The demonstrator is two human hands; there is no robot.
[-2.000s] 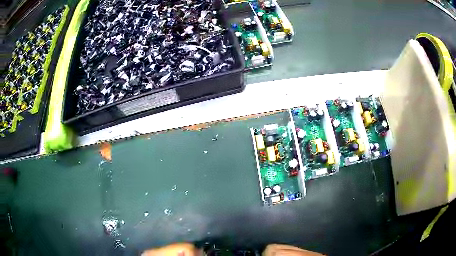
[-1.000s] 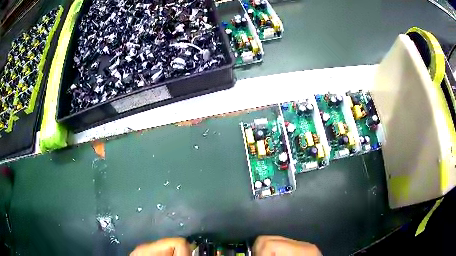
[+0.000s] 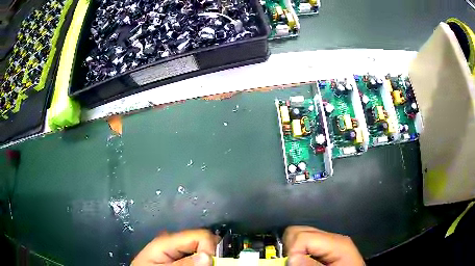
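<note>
My left hand point(image 3: 179, 249) and my right hand point(image 3: 323, 248) are at the bottom edge, partly cut off. Between them is a power supply board point(image 3: 255, 244) in its metal bracket, its lower part out of the picture. A strip of yellow tape point(image 3: 250, 261) runs across its near side, pinched at its left end by my left fingers and at its right end by my right fingers. I cannot tell whether the tape is fully stuck down.
Untaped units point(image 3: 304, 140) stand in a row beside the cream tape dispenser point(image 3: 448, 119). A black parts tray point(image 3: 208, 62) holds loose black-and-silver parts. A yellow-green bundle point(image 3: 65, 104) and taped units point(image 3: 28, 57) lie left. More units point(image 3: 284, 21) are behind the tray.
Both hands and the board between them have come further up into view, and the yellow tape now shows. The bench items have shifted upward and slightly right in the picture from camera motion.
</note>
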